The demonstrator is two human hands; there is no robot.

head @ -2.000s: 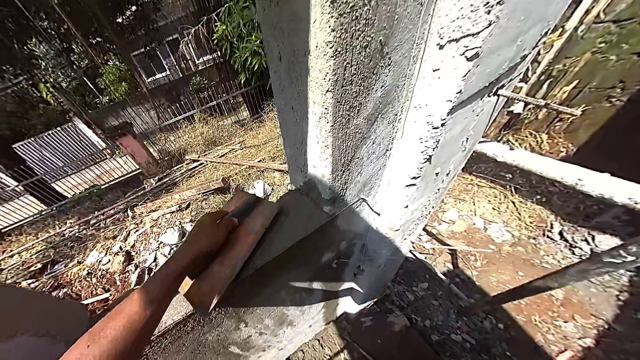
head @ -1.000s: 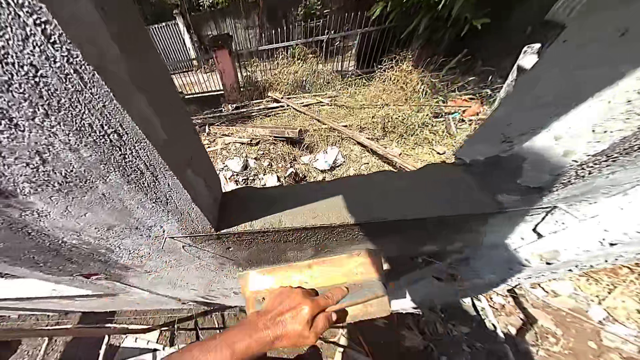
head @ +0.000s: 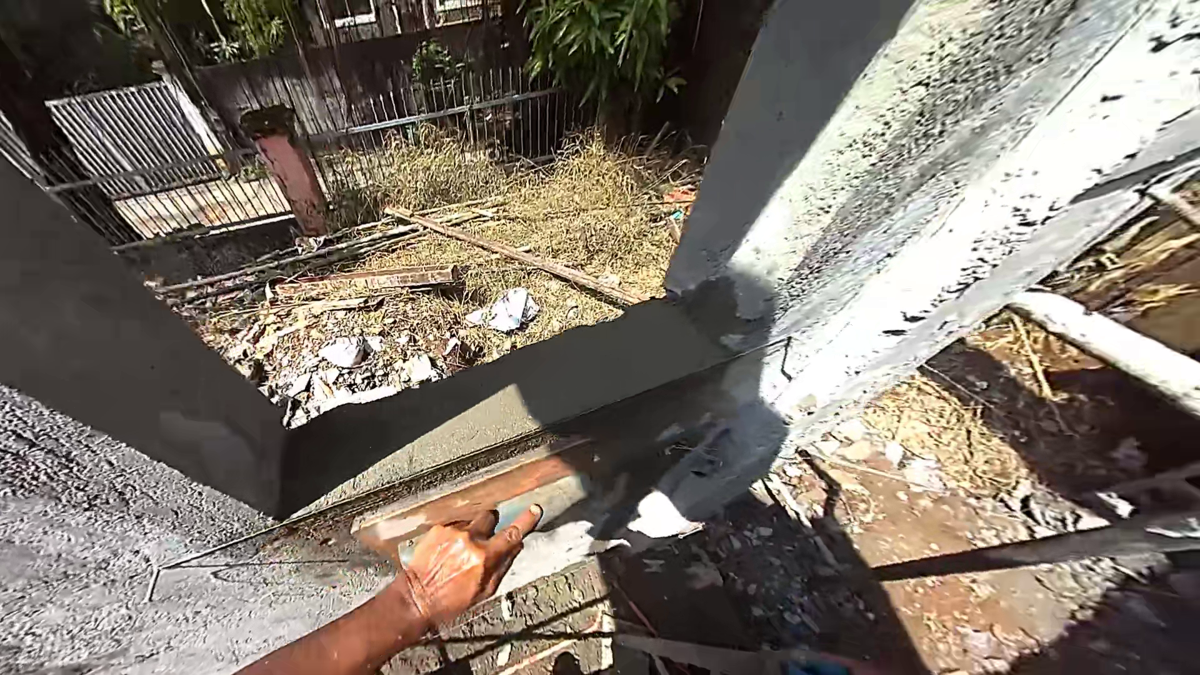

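Observation:
My left hand (head: 464,567) grips the handle of a wooden plastering float (head: 487,492), its fingers wrapped around it. The float lies against the wall face just under the front edge of a wet mortar sill (head: 525,394). Along that edge runs a thin line with a bent metal hook (head: 786,358) at the right and another (head: 155,583) at the left. A pale patch (head: 661,516) shows on the wall right of the float. My right hand is not to be made out; a small blurred blue thing (head: 816,667) shows at the bottom edge.
Plastered columns stand left (head: 122,347) and right (head: 844,187) of the opening. Beyond lie rubble (head: 347,352), a long timber (head: 525,255) and a metal fence (head: 441,117). A dark pole (head: 1022,553) crosses the debris-strewn ground at lower right.
The view has swung noticeably. Two seconds ago the float rested at the sill near the right column; a second ago it was below the sill's edge, against the wall face. My left hand keeps its grip.

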